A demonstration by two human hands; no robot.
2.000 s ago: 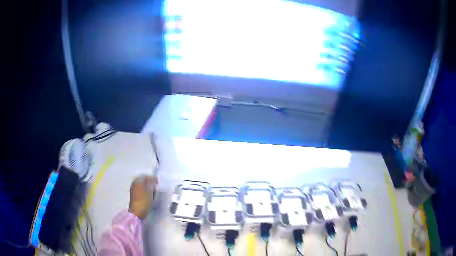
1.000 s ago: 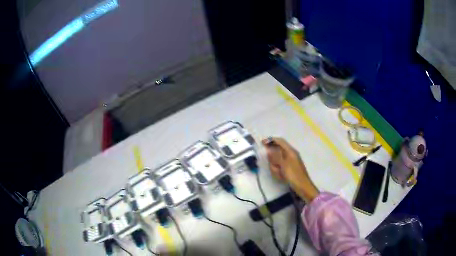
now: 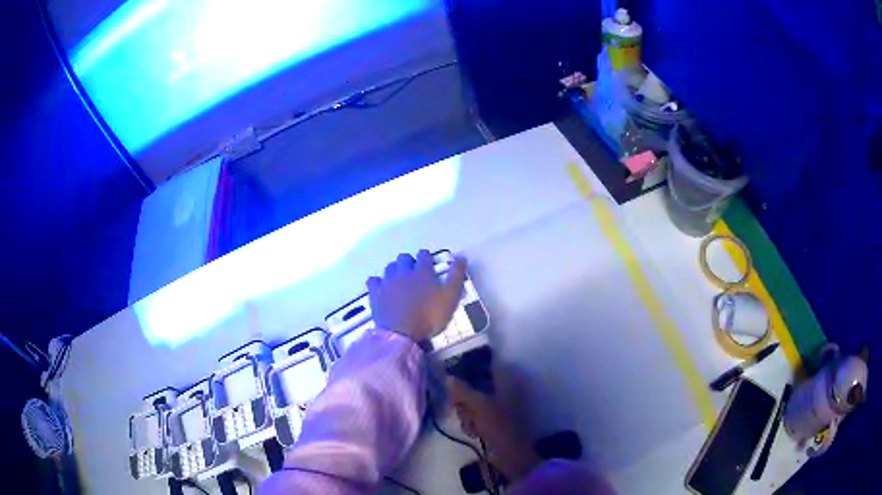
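Note:
Several white mini projectors stand in a row, with the nearer ones at the left [image 3: 239, 389] uncovered. My left hand [image 3: 411, 295] lies over the rightmost mini projector [image 3: 462, 324], its fingers on the far edge and its thumb at the right side. My right hand [image 3: 488, 416], slightly blurred, is at this unit's near side, its fingertips on the black cable plug [image 3: 471, 370]. Thin black cables run below the hands. A black bar, likely the remote control [image 3: 559, 445], is partly hidden behind my right hand. My left sleeve hides part of the row.
At the right are a smartphone [image 3: 732, 437], a pen [image 3: 743, 367], tape rolls [image 3: 725, 261], a pinkish bottle-like object [image 3: 825, 396] and a grey bin [image 3: 701, 189]. A spray bottle [image 3: 622, 43] stands at the right rear, a small fan [image 3: 44, 427] at the left end.
My left hand has come into view onto the rightmost unit. My right hand has moved from beside that unit down to its plug. The wall ahead is now brightly lit.

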